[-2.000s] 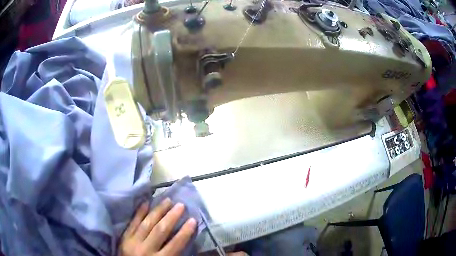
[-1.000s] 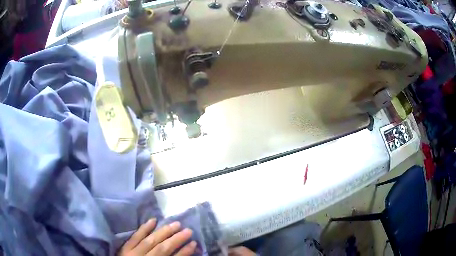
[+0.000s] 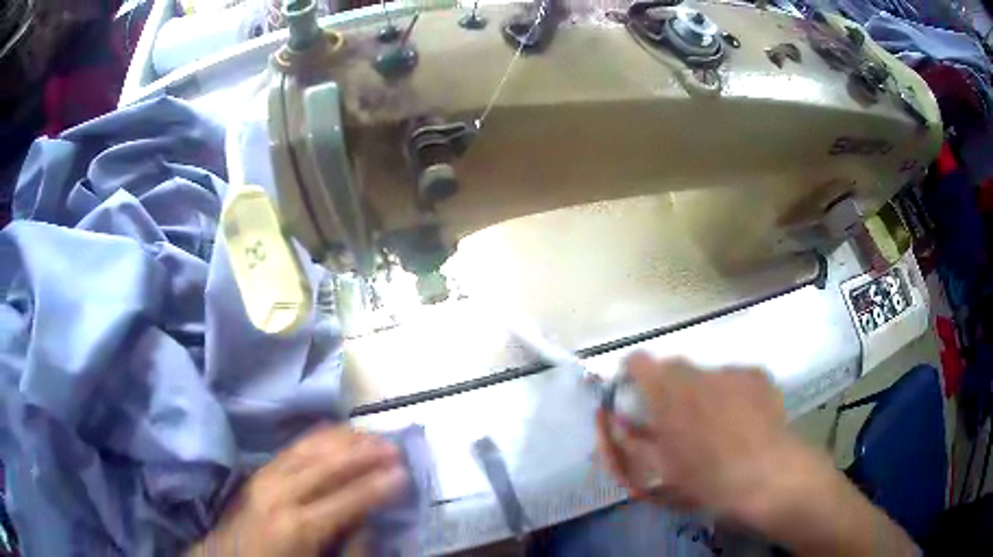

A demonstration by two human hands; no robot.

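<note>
Grey-blue garment cloth [image 3: 120,326] lies in large folds left of the needle, with a narrow end [image 3: 412,479] at the table's front edge. My left hand [image 3: 316,490], blurred, grips this end with bent fingers. My right hand [image 3: 697,435], also blurred, is closed around scissors over the table's front strip. Their pale blades [image 3: 550,350] point up and left toward the machine bed; the handles are mostly hidden in my hand. A narrow dark strip [image 3: 501,484], blurred, is between my hands, apart from the cloth.
The cream sewing machine [image 3: 610,131] spans the view, its needle area [image 3: 430,285] brightly lit. A pale yellow oval unit [image 3: 265,261] hangs left of the needle. A control panel [image 3: 880,302] is at the table's right end, with a blue chair [image 3: 898,435] beyond the front edge.
My right hand has come fully into view with the scissors and moved up and right. The dark strip now shows separate from the cloth end. My left hand remains on the cloth.
</note>
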